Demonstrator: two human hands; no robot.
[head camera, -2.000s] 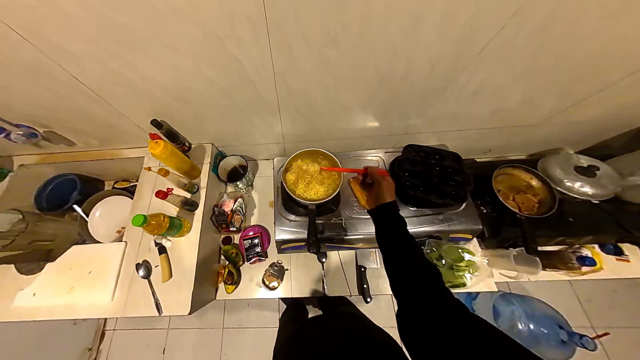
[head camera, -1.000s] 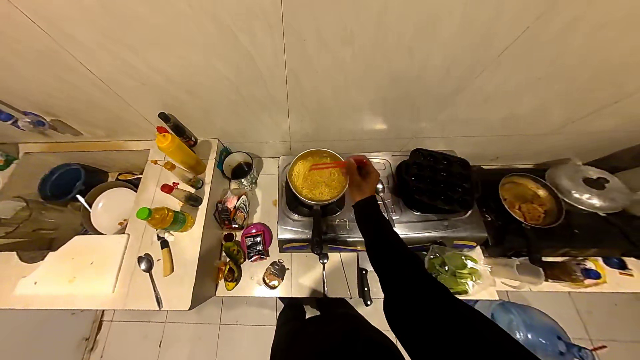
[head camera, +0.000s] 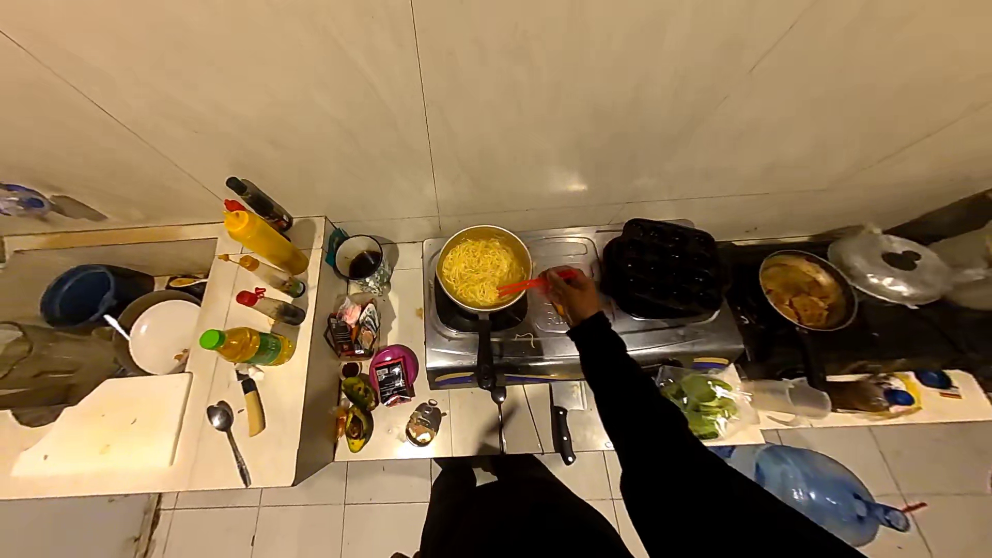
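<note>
My right hand (head camera: 572, 294) holds a pair of red chopsticks (head camera: 535, 285), their tips at the right inner edge of a long-handled pan. Yellow noodles (head camera: 477, 265) fill the pan (head camera: 528, 252), which stands on the left burner of a steel gas stove (head camera: 558, 353) with its black handle (head camera: 485, 360) toward me. A few noodle strands lie on the stove top beside the pan. Right of my hand sits a black molded pan (head camera: 663, 267). Of my left hand, at most a sliver of fingers shows at the bottom edge; what it does cannot be told.
A knife (head camera: 563, 434) and a spoon (head camera: 501, 418) lie at the counter's front edge. Left are halved avocados (head camera: 358, 426), a glass mug (head camera: 376, 267), bottles (head camera: 248, 346) and a cutting board (head camera: 116, 426). Right are bagged greens (head camera: 705, 403), a frying pan (head camera: 852, 310) and a lid (head camera: 891, 267).
The chopsticks have moved from the middle of the noodles to the pan's right side. My right hand stays closed around them, and the noodles are spread differently.
</note>
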